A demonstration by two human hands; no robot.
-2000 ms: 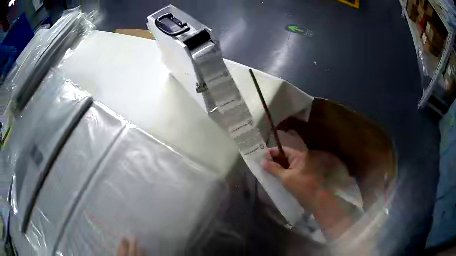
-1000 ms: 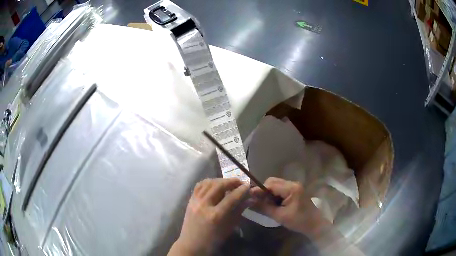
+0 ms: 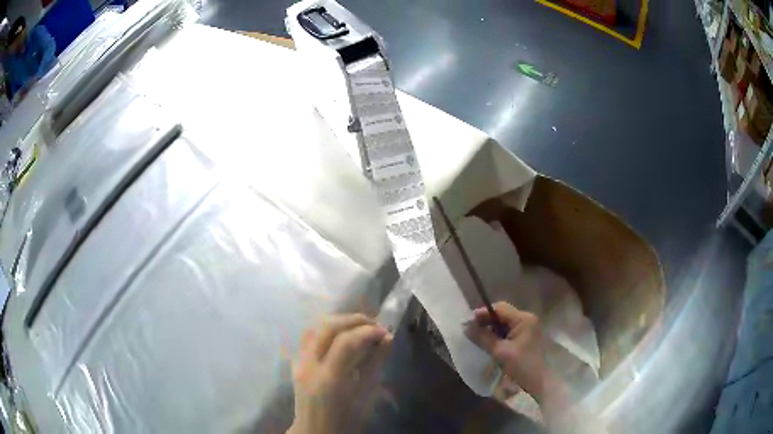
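Observation:
A long printed label strip [image 3: 397,161] hangs from the white label dispenser [image 3: 339,30] over the table edge. My left hand [image 3: 343,364] pinches a small clear label [image 3: 393,307] by its lower end, just below the strip. My right hand [image 3: 513,339] holds a thin brown stick [image 3: 462,254] that points up and left. Plain backing paper [image 3: 462,318] hangs below the strip beside my right hand. A shiny wrinkled stack of poly bags [image 3: 220,297] lies on the left, with dark fold lines across it.
An open brown waste carton [image 3: 606,246] with white paper in it stands right of the table. The white-covered table [image 3: 263,127] lies ahead. A person [image 3: 30,51] is at the far upper left. A shelf with boxes [image 3: 750,110] stands at the right edge.
My hands came together at the strip's lower end and are now apart. My left hand has drawn a label down and left. The stick now points more upright than a second ago.

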